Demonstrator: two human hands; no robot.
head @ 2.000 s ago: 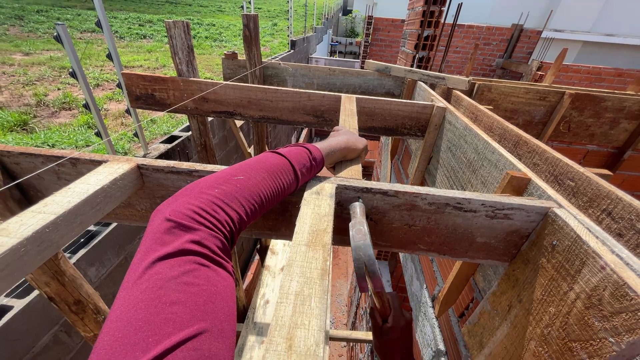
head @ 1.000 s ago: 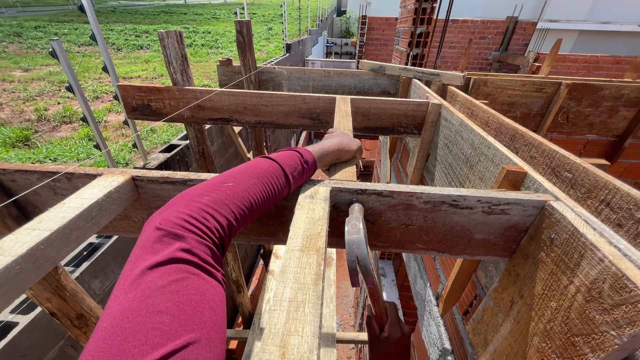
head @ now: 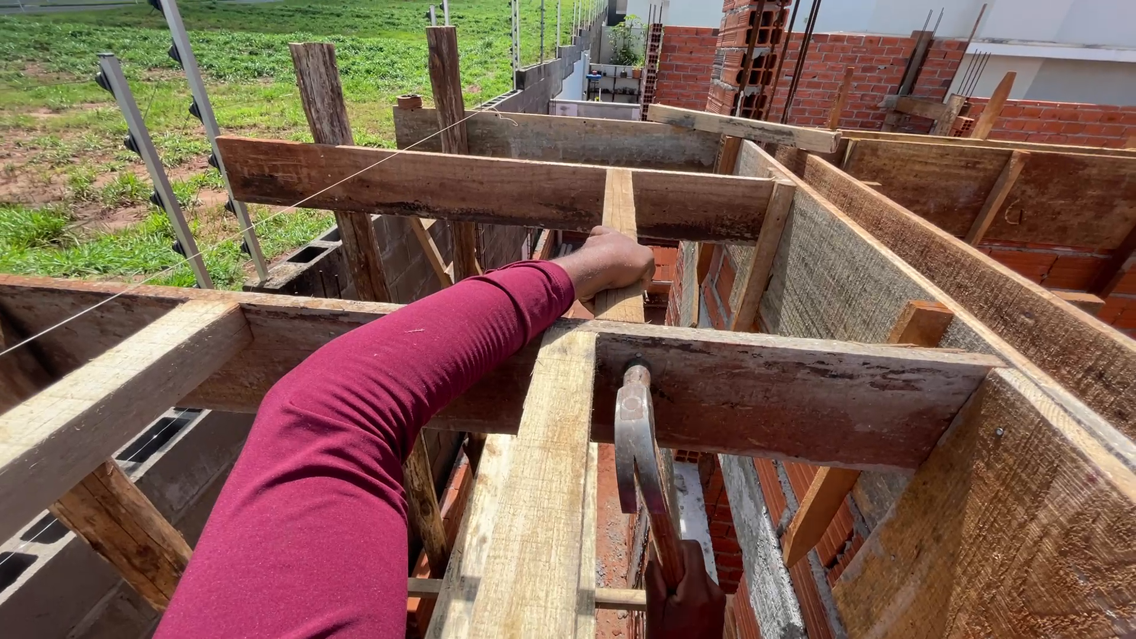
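Observation:
My left hand point(head: 621, 262), at the end of a maroon sleeve, is closed around a narrow wooden batten point(head: 620, 202) beyond the nearer cross board. Low in the view, my right hand point(head: 683, 596) grips the handle of a claw hammer point(head: 635, 417). The hammer's face is against or very close to the near side of the wooden cross board point(head: 781, 390), just right of a pale timber point(head: 555, 417) that runs toward me. Whether a nail is under the hammer face cannot be seen. My left forearm crosses over the cross board.
A farther cross board point(head: 497, 191) runs parallel behind. Long formwork boards point(head: 887, 257) slope along the right, one with a protruding nail. A thin string line point(head: 293, 206) crosses at left, near metal fence posts point(head: 155, 169) and a concrete block wall point(head: 160, 497). Brickwork lies below.

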